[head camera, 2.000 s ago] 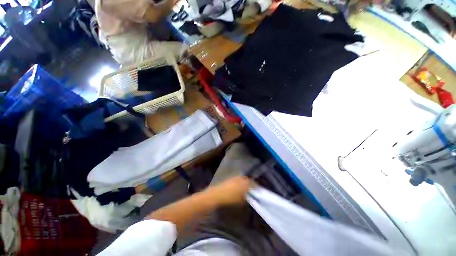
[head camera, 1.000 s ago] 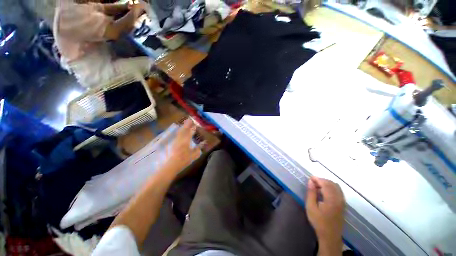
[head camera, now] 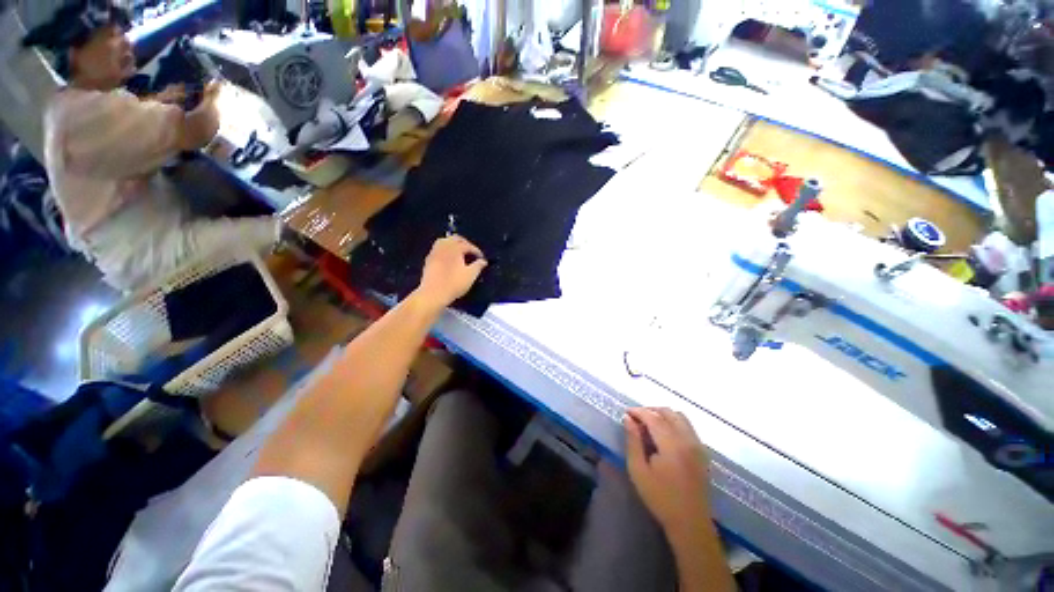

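Observation:
A stack of black cut panels (head camera: 509,174) lies on the table left of the machine. My left hand (head camera: 453,272) is over its near edge, fingers curled down at the cloth; whether it grips a panel cannot be told. My right hand (head camera: 661,445) rests at the ruler-marked front edge of the white table (head camera: 647,335), fingers curled, with a small dark spot at the fingertips that is too small to name. The sewing machine (head camera: 855,335) with "JACK" lettering stands at the right. Folded light pieces (head camera: 191,509) lie at the lower left, partly behind my left arm.
A cream plastic basket (head camera: 277,318) with dark cloth stands on the left. A person (head camera: 127,174) sits at another machine (head camera: 295,81) at the upper left. A red packet (head camera: 757,171) lies behind my machine. A small item with a red part (head camera: 962,530) is at the lower right.
The view has swung right. My left hand has moved from the folded light pieces to the black stack. My right hand stays at the table edge; the light piece at my hands earlier is gone.

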